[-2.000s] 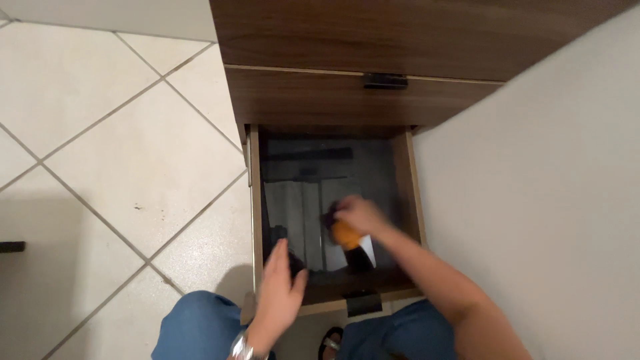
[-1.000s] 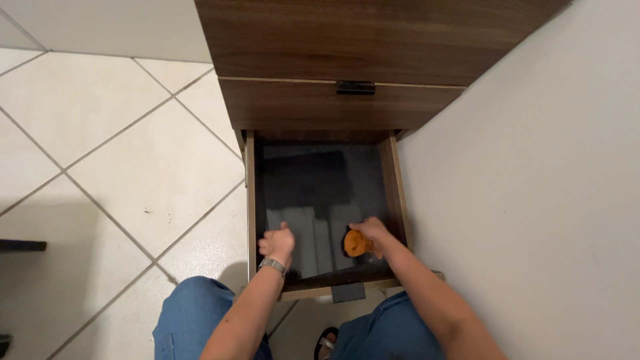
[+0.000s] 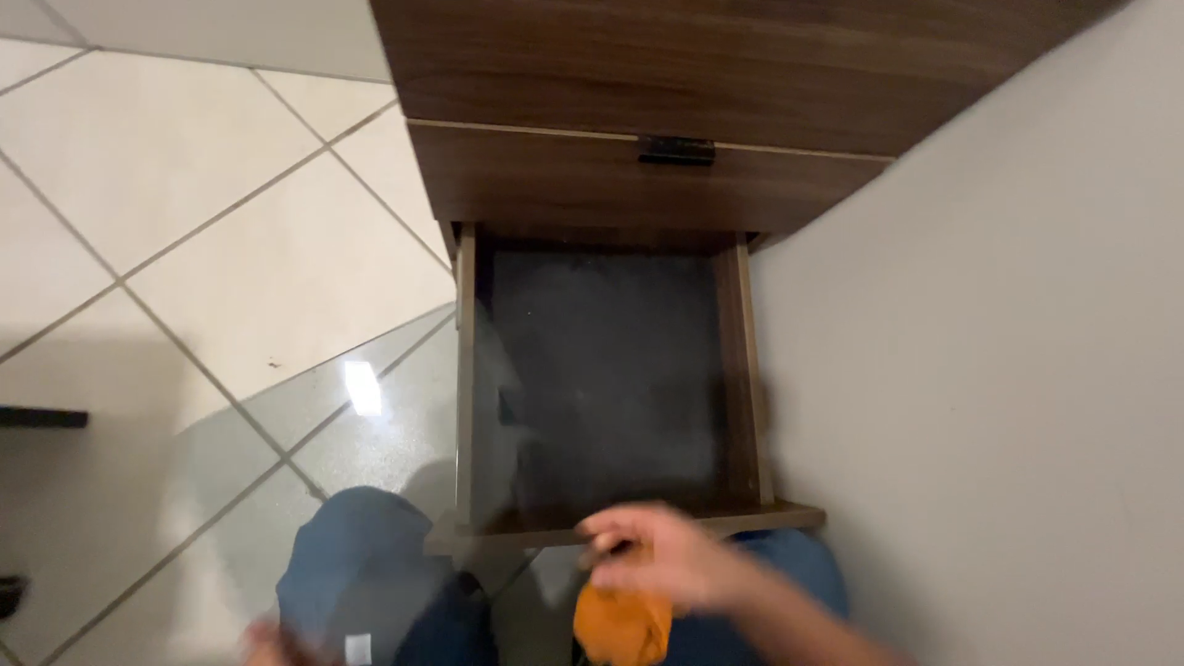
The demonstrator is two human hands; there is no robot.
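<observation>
A clear, glossy sheet (image 3: 363,388), glass or plastic, is raised over the floor, my left leg and the drawer's left side, with a bright reflection on it. My left hand (image 3: 277,646), blurred and partly cut off at the bottom edge, is at the sheet's lower part and appears to grip it. In my right hand (image 3: 657,555) is a crumpled orange cloth (image 3: 624,622), held just over the front edge of the pulled-out drawer (image 3: 754,388). The drawer's dark bottom looks matt, with faint marks.
Above the drawer rises the dark wood-grain cabinet (image 3: 647,55) with a black handle (image 3: 677,151). A pale wall (image 3: 971,370) stands close on the right. Light floor tiles (image 3: 185,185) lie on the left, with a dark bar (image 3: 42,417) at the far left. My knees flank the drawer front.
Both hands have moved out of the drawer towards me, the right one still with the orange cloth. The clear sheet now shows raised at left, and the glossy reflections in the drawer are gone.
</observation>
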